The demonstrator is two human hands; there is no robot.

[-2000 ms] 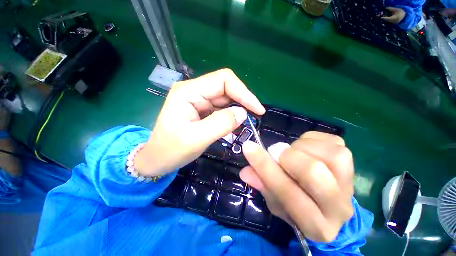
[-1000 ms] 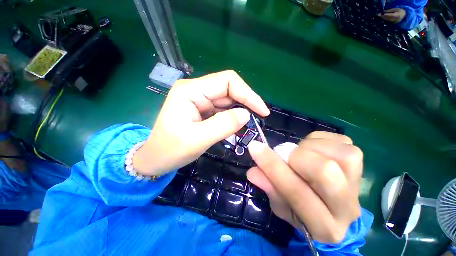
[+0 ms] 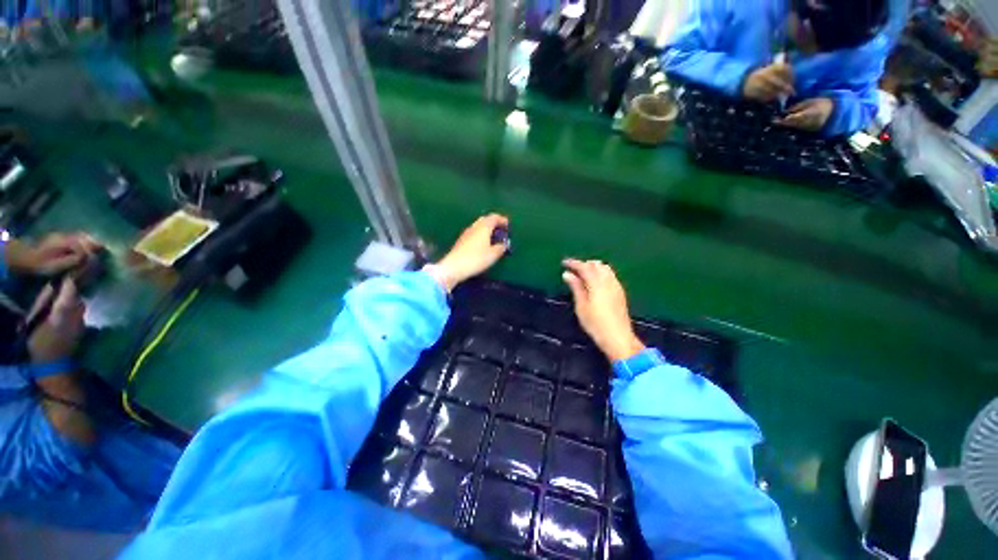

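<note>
My left hand (image 3: 473,252) is stretched forward beyond the back edge of the tray, its fingers closed on a small dark unit (image 3: 500,236), likely the watch housing. My right hand (image 3: 600,302) reaches forward over the tray's back right edge, fingers slightly bent. No tweezers can be made out in it, and what its fingertips hold, if anything, cannot be told. The large glossy black blister tray (image 3: 514,444) lies in front of me between my forearms, with its grid of square pockets showing.
A metal upright (image 3: 348,131) with a pale block (image 3: 385,260) stands beyond my left hand. At the left are a black station (image 3: 268,243), a yellow sponge tray (image 3: 175,237) and a neighbour's hands. At the right are a phone (image 3: 896,494) and fan (image 3: 982,451). Another worker sits across.
Both hands have moved apart and forward, away from my body, uncovering the tray. The tweezers no longer show. My view has tilted up, showing more of the far bench and the worker across.
</note>
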